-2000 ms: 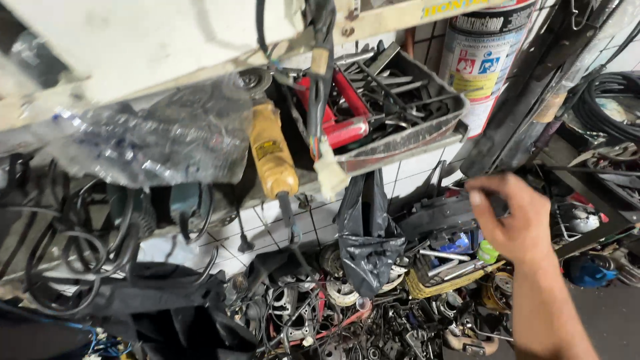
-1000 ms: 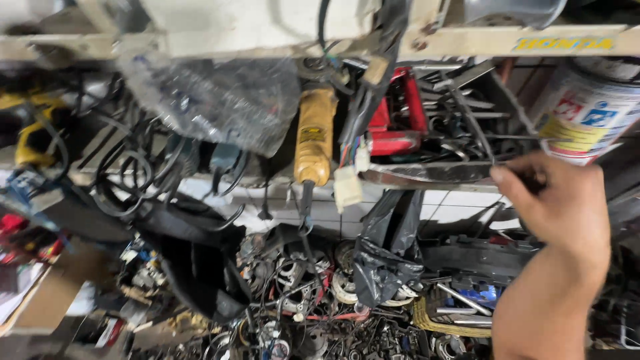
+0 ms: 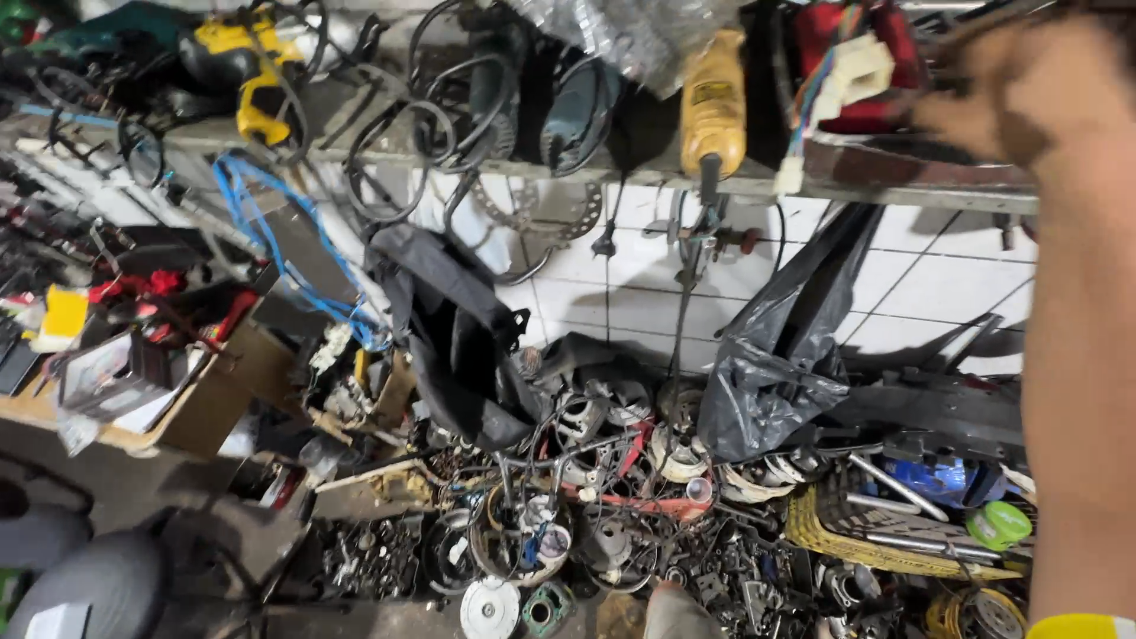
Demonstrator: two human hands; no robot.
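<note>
My right hand reaches up at the upper right, blurred, over the tool tray on the shelf. Its fingers are beside a red object in the tray; whether they hold anything cannot be told. Left of the tray, a white wire connector hangs on coloured wires. A yellow corded power tool lies with its end over the shelf edge. Further left are teal power tools with coiled cords and a yellow-and-black power tool. My left hand is out of view.
The shelf edge crosses the upper view. Beneath it hang a black plastic bag and a black fabric bag. Motorcycle parts and a yellow crate crowd the lower area. At left stand a cardboard box and a black round seat.
The view has swung well to the left and down. My right hand has gone from beside the tray, against the wall side, to over the tray.
</note>
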